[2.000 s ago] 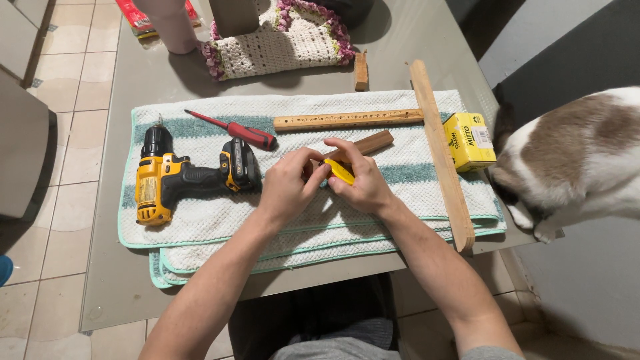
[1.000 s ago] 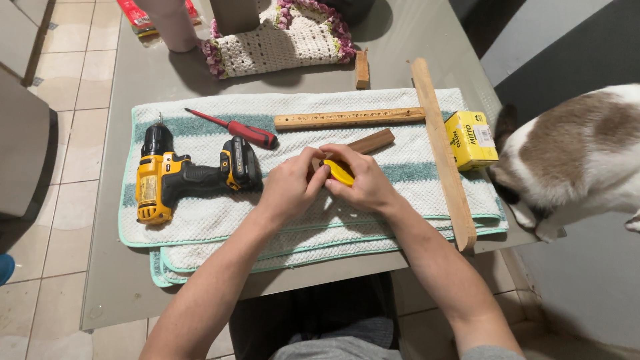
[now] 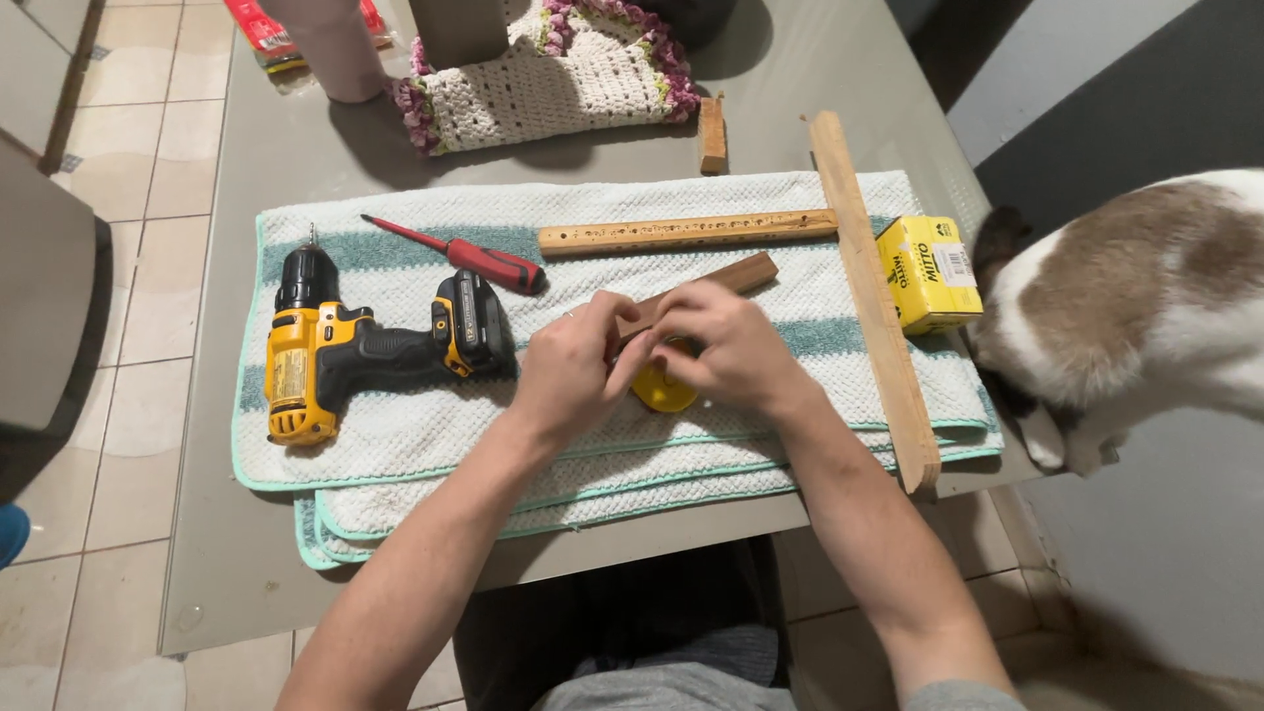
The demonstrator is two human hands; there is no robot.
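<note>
My left hand (image 3: 583,360) and my right hand (image 3: 731,346) meet over the striped towel (image 3: 395,474), fingertips together; whatever is between them is hidden. A round yellow object (image 3: 664,389) shows just below the fingers. A dark brown wood strip (image 3: 748,275) runs behind both hands. To the left lie a yellow and black cordless drill (image 3: 370,346) and a red screwdriver (image 3: 474,260). Beyond the hands is a light wood strip with a row of marks (image 3: 681,233). A longer pale wood slat (image 3: 874,306) lies across the towel at the right, beside a yellow box (image 3: 930,276).
A cat (image 3: 1126,296) stands at the table's right edge. Toward the back are a small wood block (image 3: 711,135), a crocheted cloth (image 3: 553,99), a pink tumbler (image 3: 331,49) and a red packet (image 3: 265,28). The grey table's edge (image 3: 632,543) lies near my body.
The yellow object was between my fingers before; now it shows lower, beneath them, with its round face visible. My right hand has shifted and turned slightly. The tools and wood pieces have not moved.
</note>
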